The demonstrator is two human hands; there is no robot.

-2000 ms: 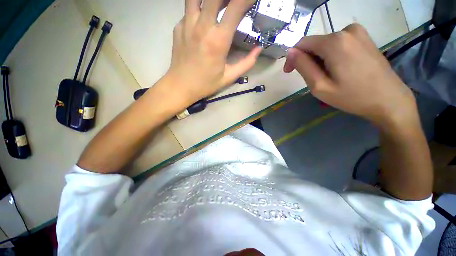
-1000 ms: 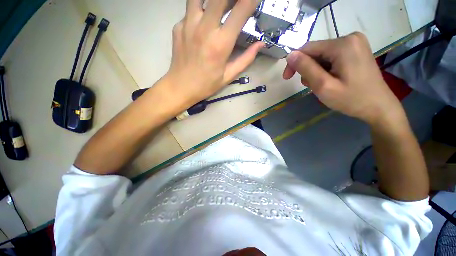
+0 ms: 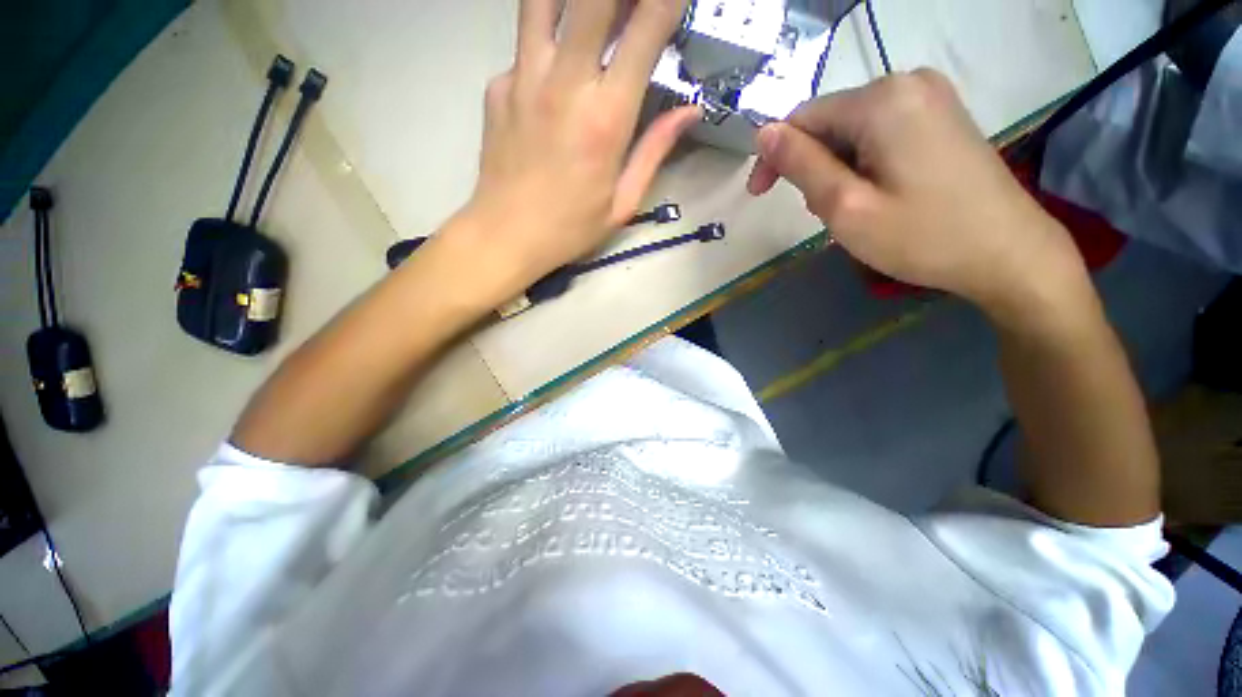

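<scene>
The silver-grey screw feeder [image 3: 736, 61] stands at the top centre, its small metal mechanism facing me. My left hand [image 3: 572, 130] lies against its left side with fingers spread, the thumb tip near the mechanism. The fingertips of my right hand [image 3: 872, 177] pinch a thin, slim tool [image 3: 752, 119] whose far end reaches the mechanism; the tip is too small to tell. A black housing [image 3: 550, 286] with two cable leads lies under my left forearm, which hides part of it.
Two black housings side by side [image 3: 229, 289] with leads lie on the cream bench [image 3: 327, 395] at left. Another black housing [image 3: 66, 381] lies farther left. A black cord [image 3: 879, 38] runs behind the feeder. A red stool [image 3: 1090, 240] and grey cloth are beyond the bench edge.
The view has shifted slightly, so the bench items at left appear farther right. Both hands stay at the feeder, and the thin tool is still pinched at the mechanism.
</scene>
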